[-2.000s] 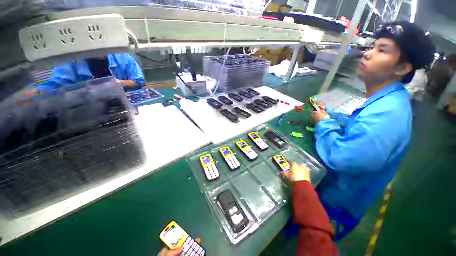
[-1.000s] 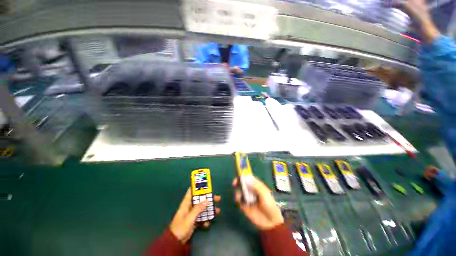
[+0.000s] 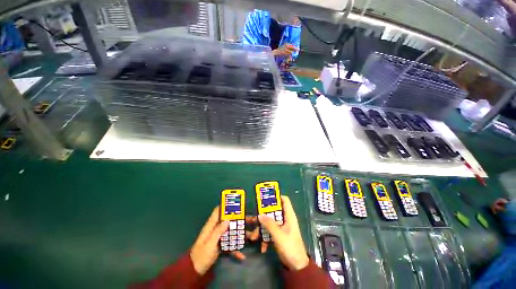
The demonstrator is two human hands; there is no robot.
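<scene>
My left hand (image 3: 210, 241) holds a yellow-framed phone (image 3: 232, 219) upright, its screen lit and thumb on the pale keypad. My right hand (image 3: 286, 234) holds a second yellow-framed phone (image 3: 269, 204) close beside it, screen also lit, thumb over its keys. To the right, a clear blister tray (image 3: 362, 240) lies on the green mat. Its back row holds several yellow-framed phones (image 3: 355, 198) face up and one black phone (image 3: 431, 209) face down. Another black phone (image 3: 332, 257) lies face down at its front left.
Stacked blister trays (image 3: 189, 107) stand on a white board (image 3: 305, 132) ahead. Rows of black phones (image 3: 396, 121) lie ahead right, with another tray stack (image 3: 416, 84) behind. Green bits (image 3: 463, 219) lie beside a neighbour's hand (image 3: 500, 206). Another person in blue (image 3: 257, 27) sits across.
The right hand has brought a phone from the tray to beside the left hand's phone. Both are now level, with screens facing me. The view has turned left from the neighbour at the right.
</scene>
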